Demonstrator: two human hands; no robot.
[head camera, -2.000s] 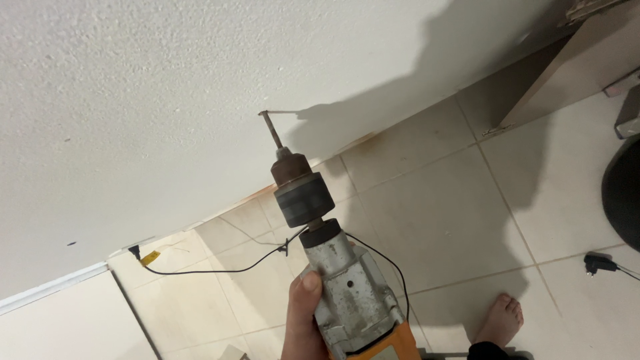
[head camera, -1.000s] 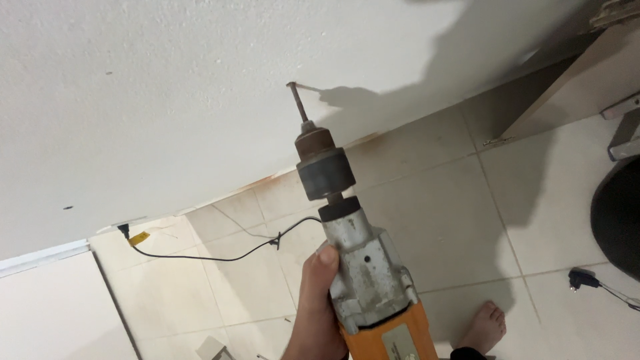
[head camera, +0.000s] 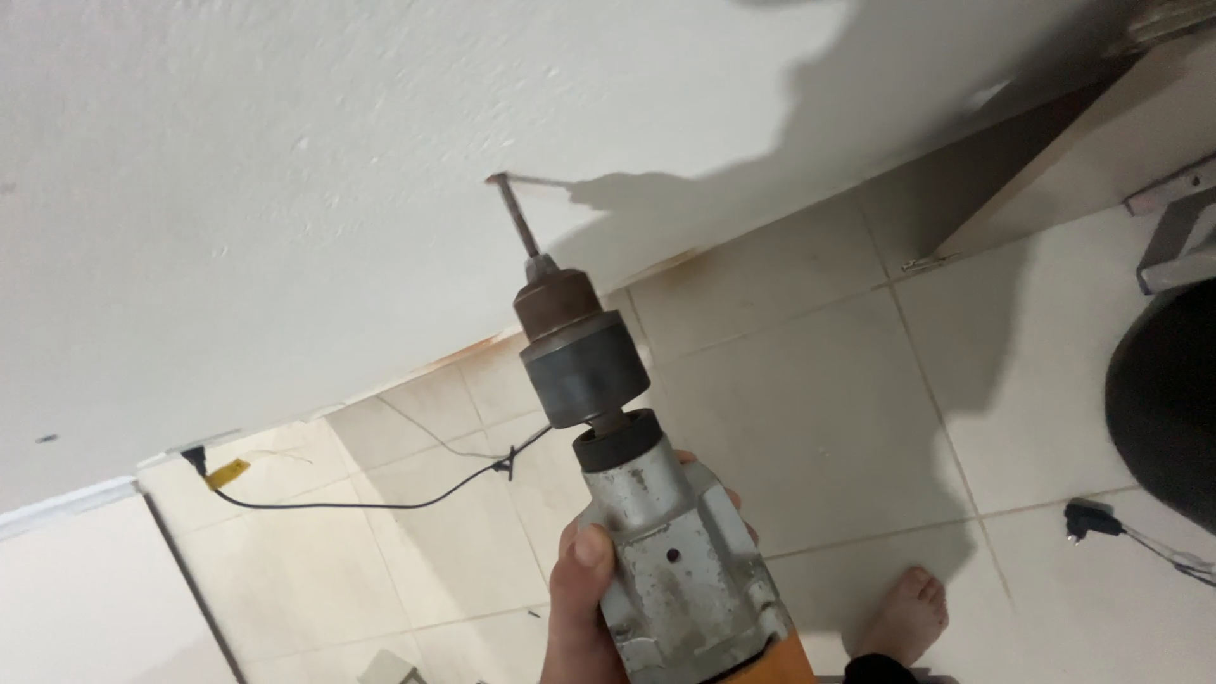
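A power drill (head camera: 679, 560) with a worn grey metal housing and an orange rear body points up and away from the bottom of the view. My left hand (head camera: 584, 608) grips the housing from below, the thumb on its left side and fingertips showing on its right. At the front, a rusty brown and black chuck (head camera: 584, 356) holds a thin drill bit (head camera: 518, 217). The bit's tip meets the white wall (head camera: 313, 209), where a small brownish mark shows. My right hand is out of view, and the drill's rear end is cut off by the frame.
A black cable (head camera: 342, 505) with a yellow tag runs from a plug at the wall's base. Beige tiles (head camera: 779, 437) cover the floor, with a bare foot (head camera: 902, 617) on them. To the right are a round black object (head camera: 1168, 408), a loose plug (head camera: 1092, 520) and a leaning panel (head camera: 1064, 161).
The bit's tip stays at the wall and my left hand keeps its grip on the drill. Only the view has shifted somewhat.
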